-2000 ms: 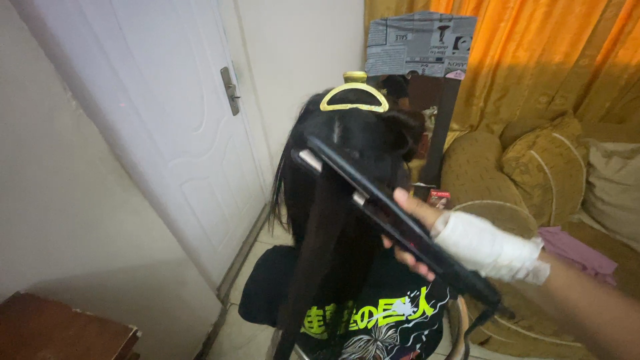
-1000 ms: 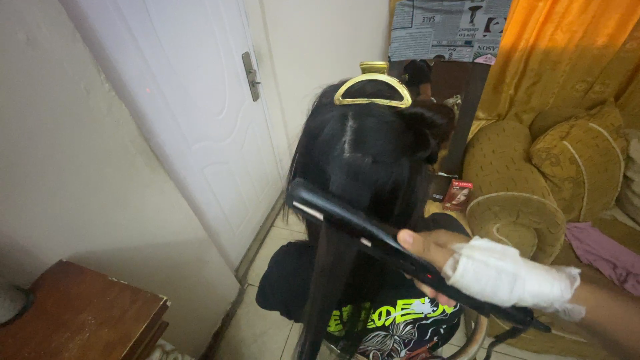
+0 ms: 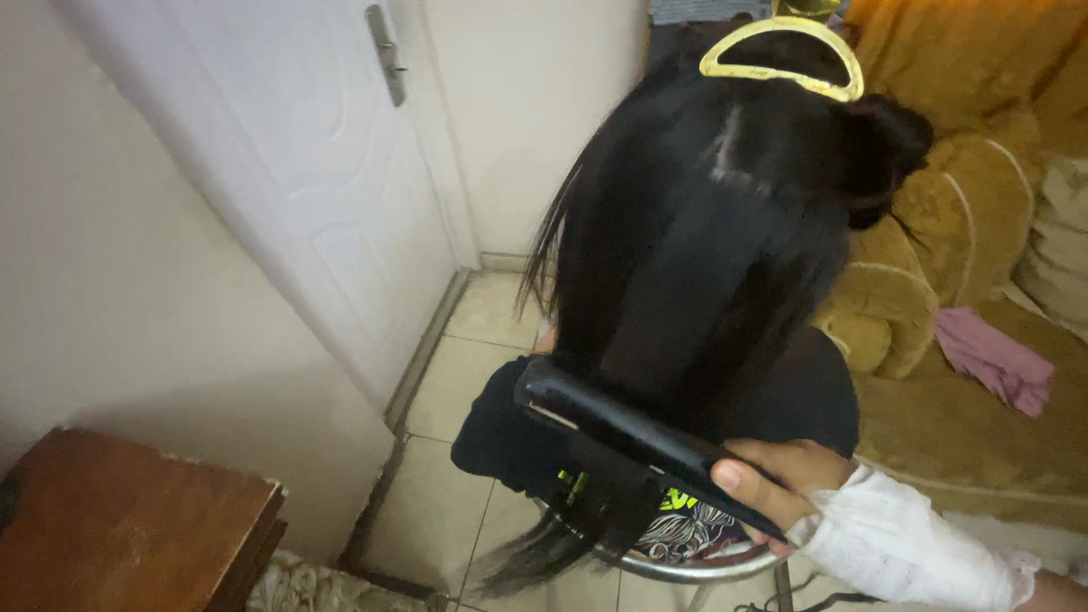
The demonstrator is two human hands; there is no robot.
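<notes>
My right hand (image 3: 786,484), its wrist wrapped in white gauze bandage (image 3: 918,535), grips a black hair straightener (image 3: 629,425). The straightener slants across the lower back of a seated person's long dark hair (image 3: 705,280), and its plates are closed around a section. Loose ends hang below the plates to the lower left. A yellow claw clip (image 3: 782,64) holds hair at the crown, and a twisted bunch sits at the right of the head. The person wears a black top (image 3: 501,433) with bright yellow-green print. My left hand is out of view.
A white door (image 3: 340,170) and wall stand at left. A brown wooden table (image 3: 136,518) occupies the lower left corner. At right is a mustard sofa (image 3: 960,442) with cushions and a pink cloth (image 3: 994,357). The seat's metal rim (image 3: 697,571) shows above the tiled floor (image 3: 433,501), near a dark cord.
My right hand has drawn the straightener down the hair, from the upper back of the head to near the ends. The view has moved closer to the head.
</notes>
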